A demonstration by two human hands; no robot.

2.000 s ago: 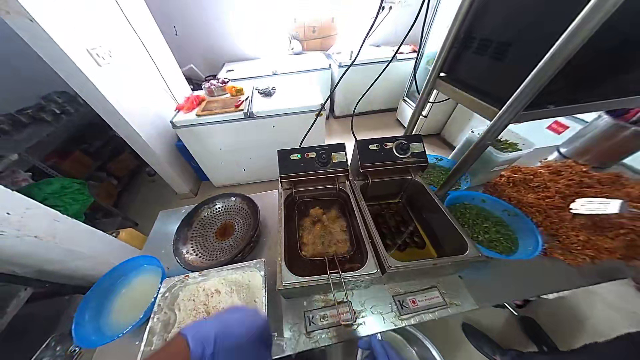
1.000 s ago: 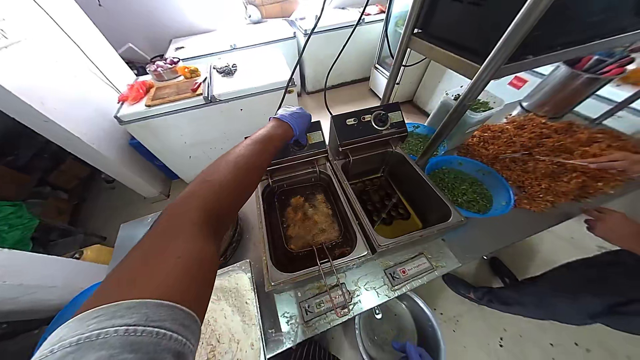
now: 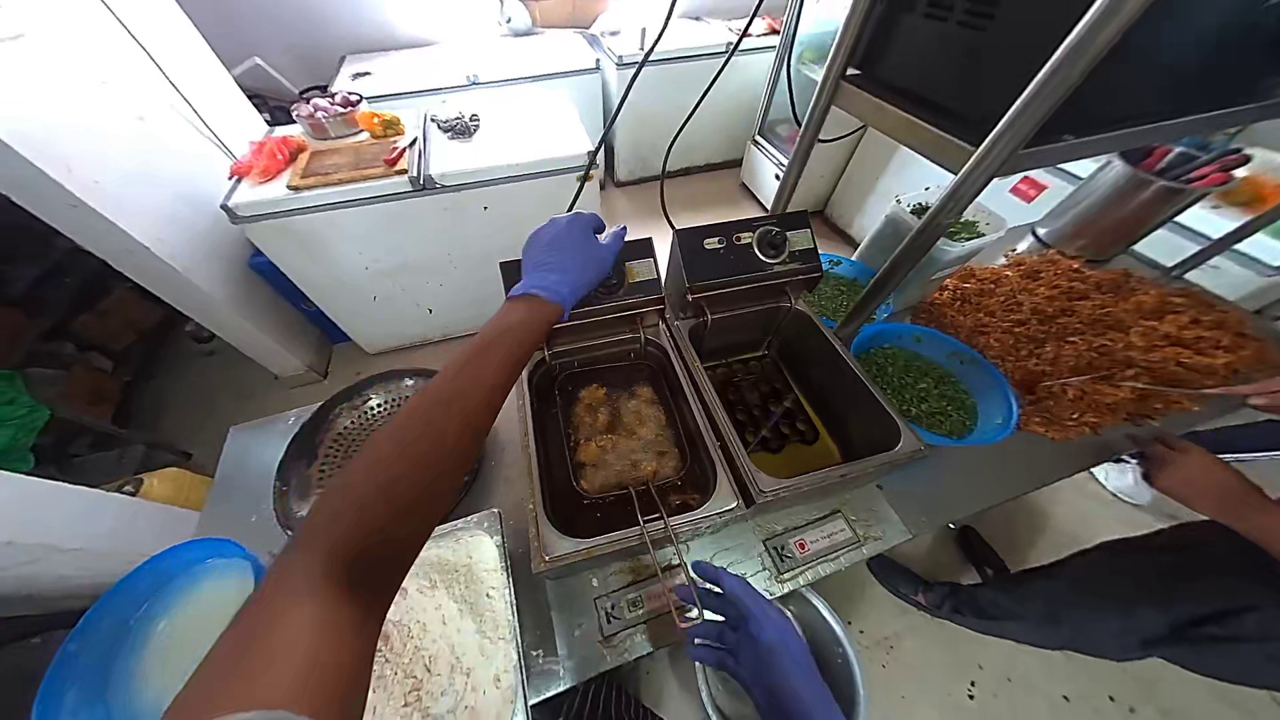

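Observation:
My left hand (image 3: pixel 568 262), in a blue glove, reaches over the left fryer and lies on its black control box (image 3: pixel 643 272), covering part of the panel; whether its fingers grip the knob is hidden. Pieces of battered food (image 3: pixel 625 438) fry in bubbling oil inside a wire basket of the left fryer (image 3: pixel 540 545). My right hand (image 3: pixel 745 635), also gloved in blue, is at the end of the basket's wire handle (image 3: pixel 660 545) with its fingers spread. Beside it stands the right fryer (image 3: pixel 880 450), with dark oil and a heating coil in it.
A perforated steel pan (image 3: pixel 345 440), a tray of flour (image 3: pixel 445 625) and a blue basin of pale liquid (image 3: pixel 170 620) stand left. To the right are a blue basin of chopped greens (image 3: pixel 925 395) and a heap of fried shreds (image 3: pixel 1100 330), where another person's hand (image 3: pixel 1200 480) is near. A steel pot (image 3: pixel 835 650) stands below.
My left hand has moved from above the flour tray up to the left fryer's control box. My right hand has come up to the basket handle. Another person's hands have appeared at the right.

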